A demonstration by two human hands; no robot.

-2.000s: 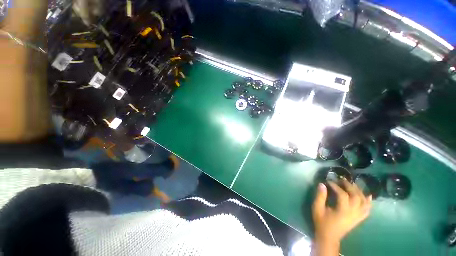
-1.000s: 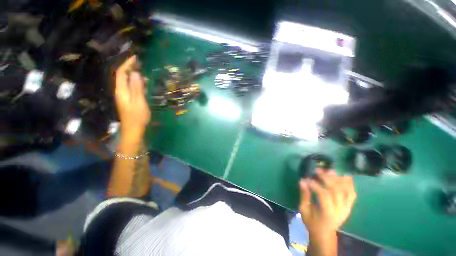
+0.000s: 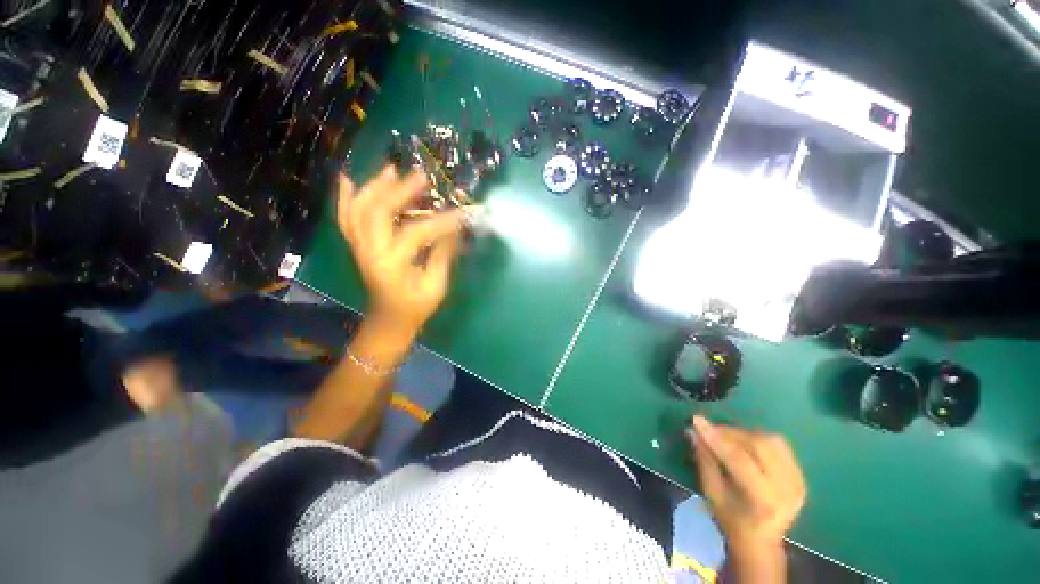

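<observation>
My left hand is over the left of the green mat, fingers spread at a pile of wired circuit boards; whether it grips one is unclear. My right hand is over the mat near its front edge, fingers drawn together, with no held thing visible. A round black housing lies just beyond its fingertips, not touched, in front of the white screw feeder. More housings lie to the right. Small slotted round parts are scattered left of the feeder.
A dark mass of stacked wired boards with yellow strips and white code labels fills the far left. A thick black tool or sleeve reaches in from the right over some housings. A pale rail runs behind. Another person's hand is at lower left.
My left hand has come into view and moved right to the wired boards, which now lie on the mat. My right hand has let go of a housing and drawn back towards the front edge.
</observation>
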